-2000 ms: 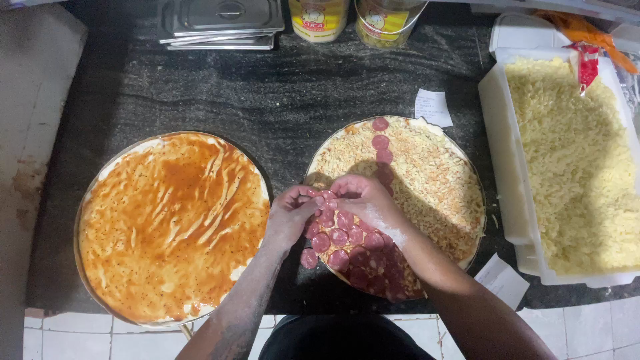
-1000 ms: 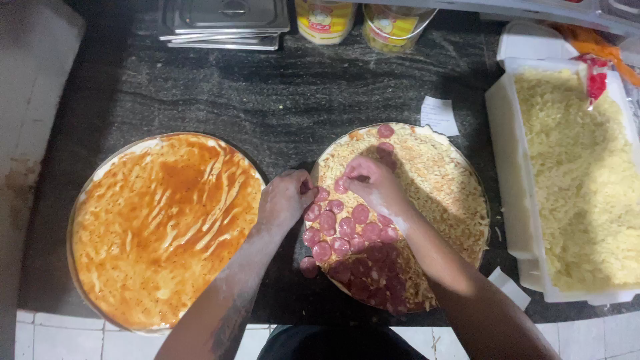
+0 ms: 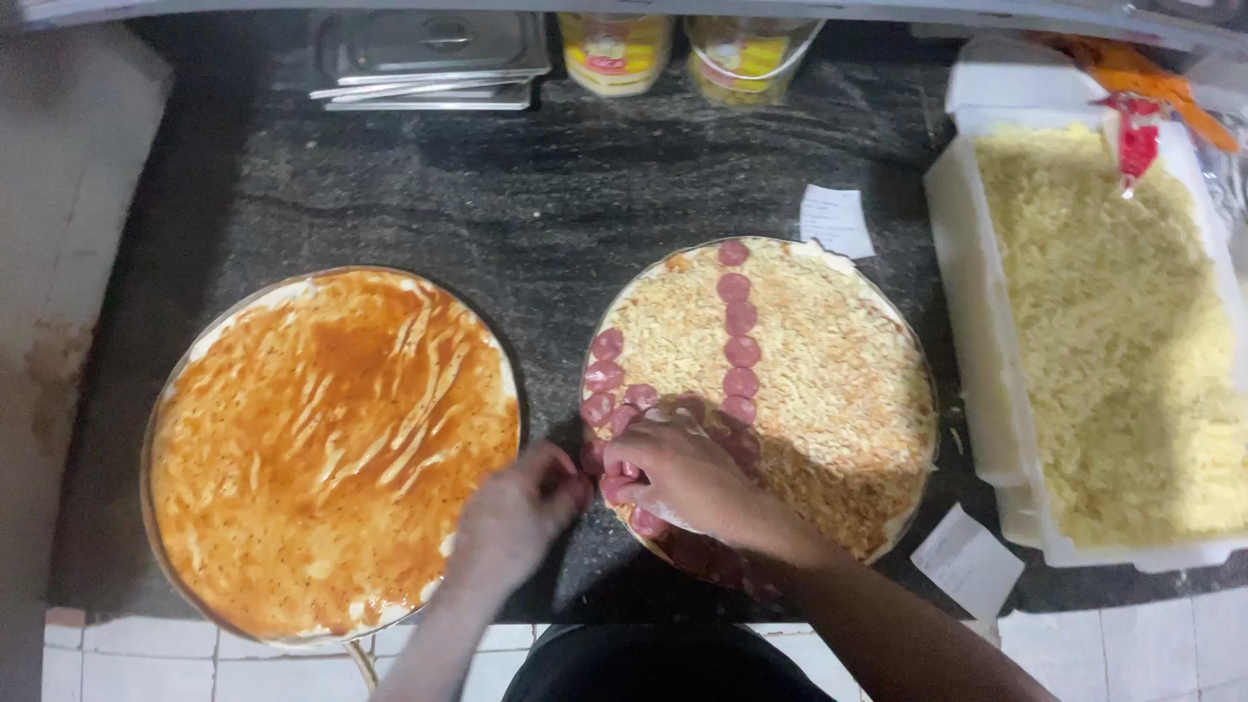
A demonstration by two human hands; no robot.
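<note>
A pizza with shredded cheese (image 3: 829, 361) lies on the dark stone counter, with a column of sausage slices (image 3: 741, 351) down its middle and more slices along its left side. My right hand (image 3: 673, 468) reaches over the left part of this pizza, fingers bent down on the slices; a slice shows at its fingertips. Beside the pizza's left edge is my left hand (image 3: 531, 502), fingers curled near a slice at the rim; whether it holds one cannot be told. A second pizza, spread with orange-red sauce (image 3: 331, 448), lies to the left on a round pan.
A white tub of shredded cheese (image 3: 1102, 341) stands at right, a red-tipped plastic bag (image 3: 1139, 146) on its rim. Paper slips lie above (image 3: 837, 222) and below right (image 3: 968, 563) of the cheese pizza. Metal lids (image 3: 434, 49) and two plastic buckets (image 3: 614, 58) (image 3: 746, 63) stand behind.
My left hand has moved down off the pizza's upper left edge. My right hand has moved lower on the pizza. More slices now show along the upper left rim.
</note>
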